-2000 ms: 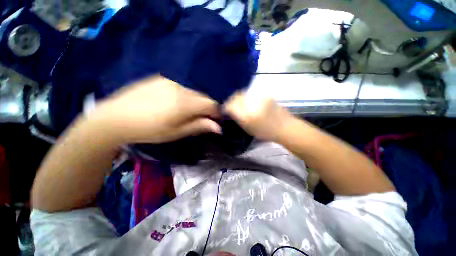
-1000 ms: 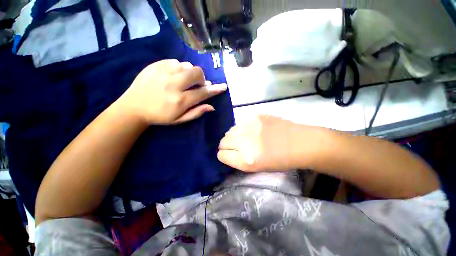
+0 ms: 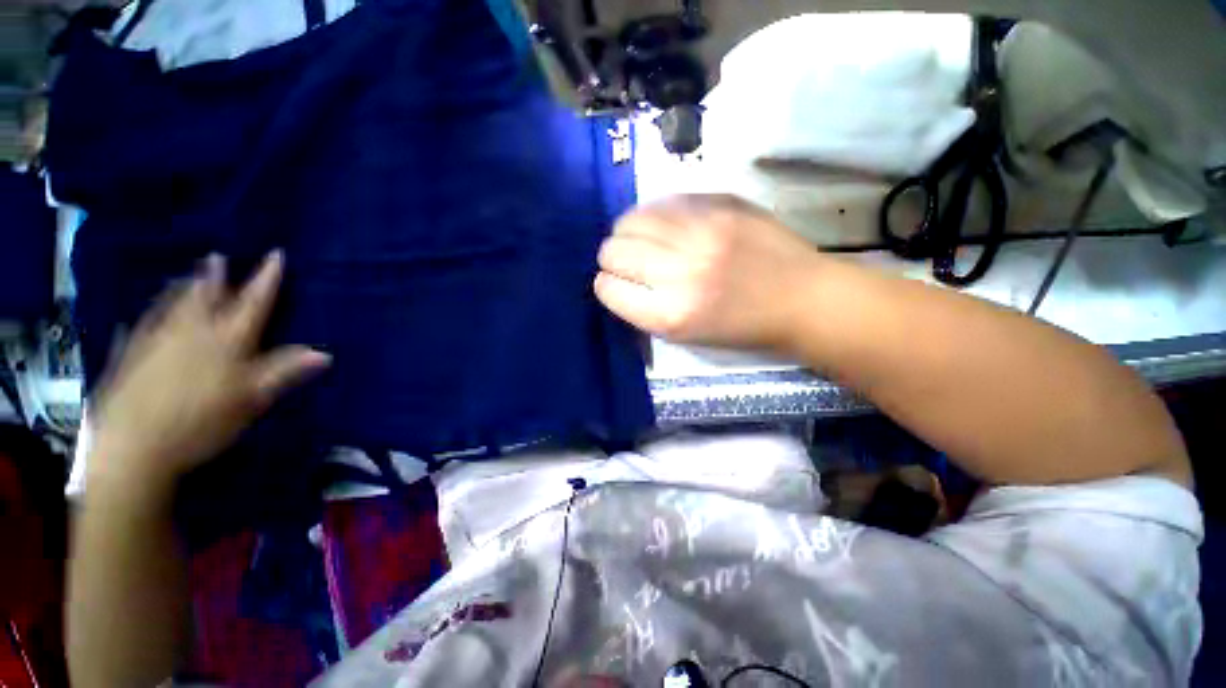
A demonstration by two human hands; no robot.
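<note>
A large navy garment body (image 3: 403, 255) lies flat on the table left of the needle area, its front edge hanging at my lap. Its right edge runs under the presser foot and needle area (image 3: 621, 140). My right hand (image 3: 683, 273) is closed on the navy garment's right edge, below the needle area; the fingertips are partly hidden. My left hand (image 3: 222, 370) is blurred, fingers spread, over the garment's left part; whether it touches the cloth is unclear. Pale striped cloth (image 3: 215, 30) shows at the garment's far end.
Black scissors (image 3: 949, 222) lie right of the machine beside a white cloth bundle (image 3: 847, 94). The sewing machine head (image 3: 645, 61) is above the garment's right edge. A measuring strip (image 3: 760, 399) runs along the table's front edge. A red-pink crate (image 3: 390, 558) is below at left.
The garment, first bunched, is now spread flatter. My left hand has moved left, away from the needle area, and its fingers have opened. My right hand has moved up along the garment's right edge.
</note>
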